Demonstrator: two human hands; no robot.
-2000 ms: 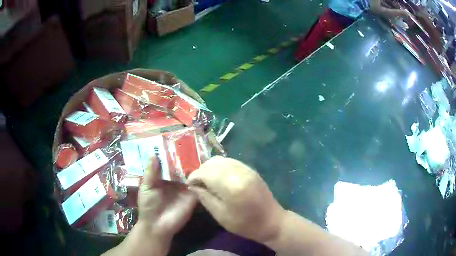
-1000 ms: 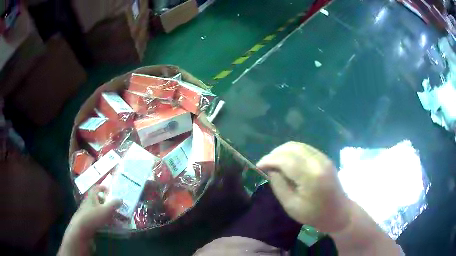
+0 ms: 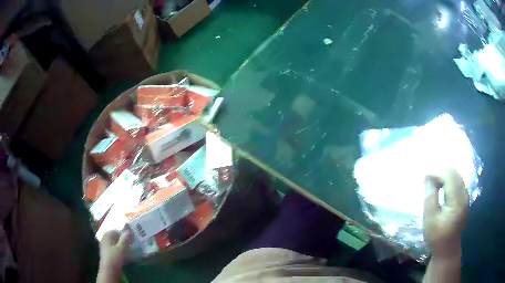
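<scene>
Orange and white retail boxes (image 3: 176, 139) in shiny clear film lie heaped in a round brown-rimmed bin (image 3: 91, 145). My left hand (image 3: 113, 246) is at the bin's near left rim, its fingertips against the boxes there; blur hides whether it grips one. My right hand (image 3: 446, 203) is over the pile of clear bags (image 3: 398, 166) on the table, thumb and fingers curled close together. Strong glare on the pile hides whether a bag is between them.
The dark green table (image 3: 310, 110) runs from beside the bin to the right; its edge passes diagonally by my lap. More crumpled clear bags (image 3: 490, 63) lie at the far right. Brown cartons (image 3: 124, 47) stand on the floor at upper left. A small green block (image 3: 353, 235) is at the table edge.
My right hand has moved right from the table edge onto the bag pile. My left hand has moved slightly down at the bin's rim. The view has turned right.
</scene>
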